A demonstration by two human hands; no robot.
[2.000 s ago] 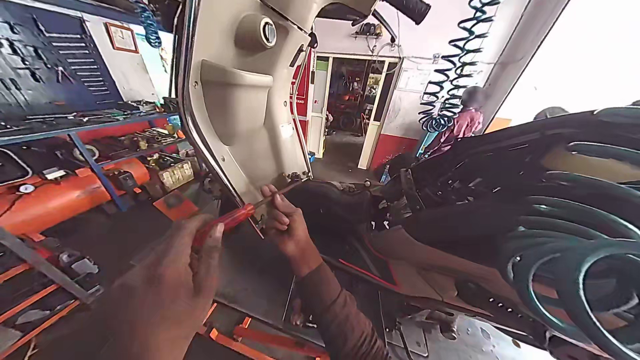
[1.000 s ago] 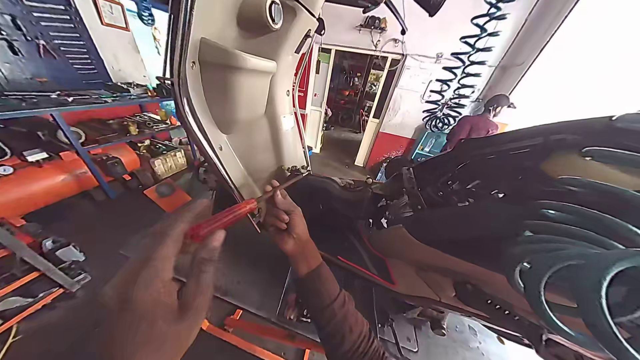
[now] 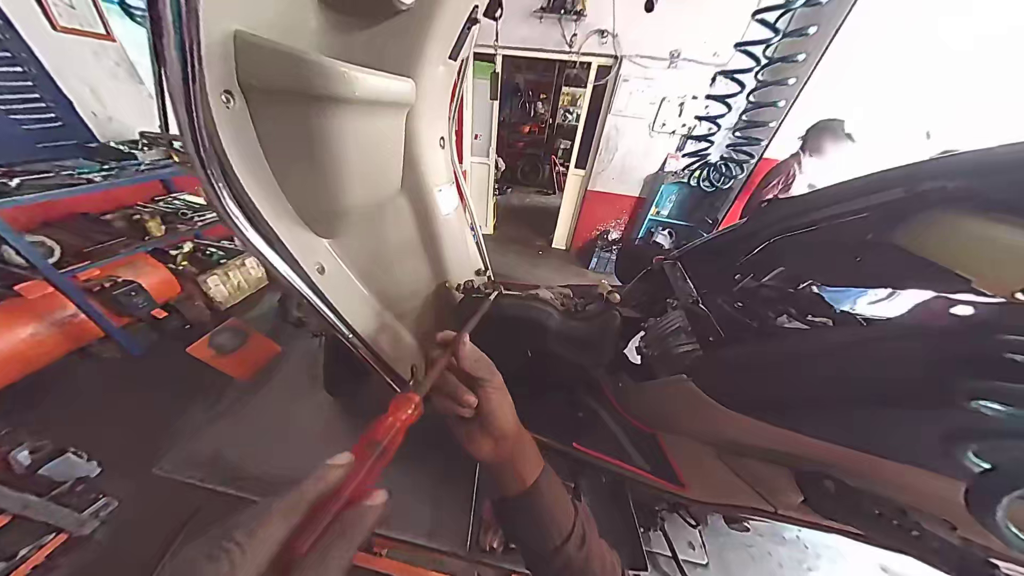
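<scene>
A screwdriver with a red translucent handle slants up and right across the lower middle. My left hand, at the bottom left, grips the handle between finger and thumb. The fingers of my right hand are closed round the metal shaft farther forward. The shaft's far end reaches the base of a scooter's beige inner leg shield, by the dark floorboard area. Exactly what the tip touches is too small to tell. A screw shows in the panel's lower left part.
The scooter's dark body fills the right side. At left stand a blue-framed tool shelf and an orange cylindrical tank. Coiled air hoses hang at upper right, near a person. An open doorway lies behind.
My left hand and the handle end have moved lower, so the screwdriver slants more steeply. My right hand stays at the shaft. The person at the back has shifted, and the view has moved somewhat.
</scene>
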